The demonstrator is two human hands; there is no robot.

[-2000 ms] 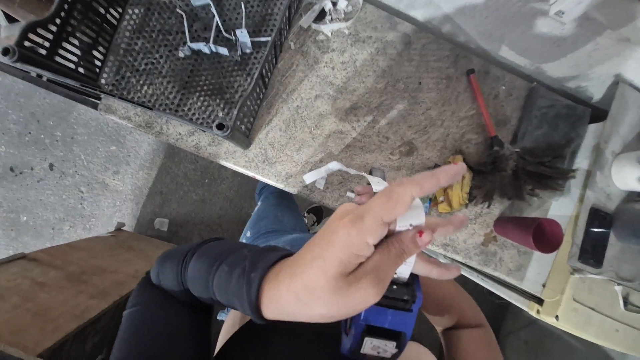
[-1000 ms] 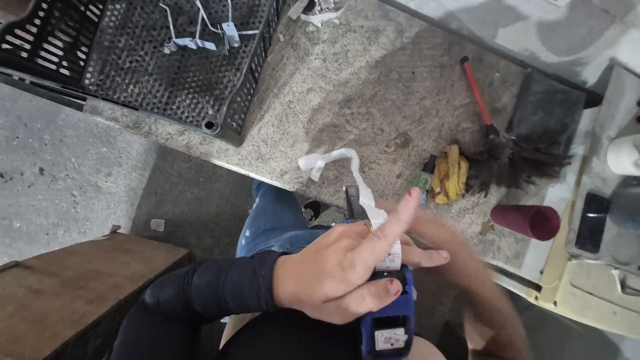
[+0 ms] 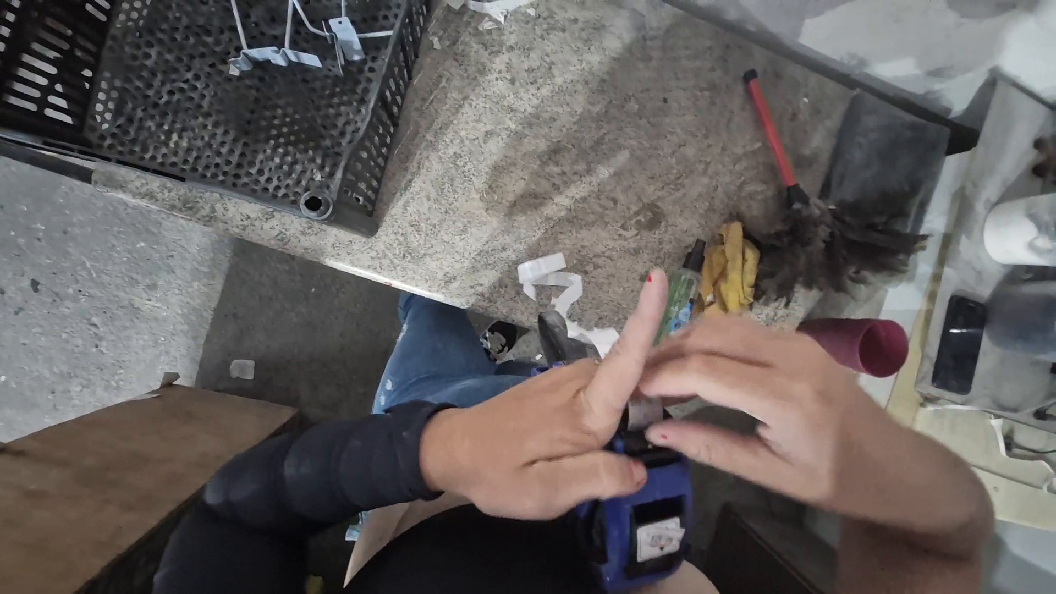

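A blue handheld label gun (image 3: 639, 520), with a printed sticker on its casing, hangs below my hands over my lap. My left hand (image 3: 544, 445), in a black sleeve, closes around it; the index finger points up and other fingers are hidden. My right hand (image 3: 759, 404) comes from the right, its thumb and fingertips beside a short white label strip (image 3: 645, 411) at the gun's top. Whether they pinch the strip is unclear. A longer, curled white strip (image 3: 565, 289) trails over the table edge beside the gun's dark handle (image 3: 557, 337).
On the stone tabletop (image 3: 528, 148) stands a black perforated crate (image 3: 330, 132) with bent metal hooks (image 3: 276, 56). To the right are a green bottle (image 3: 681, 293), yellow cloth (image 3: 730, 268), red-handled feather duster (image 3: 771, 136) and maroon cup (image 3: 879, 346). A cardboard box (image 3: 157, 470) stands lower left.
My right hand has moved up from behind the label gun to its top, near my left fingers. The left index finger points more upward than before.
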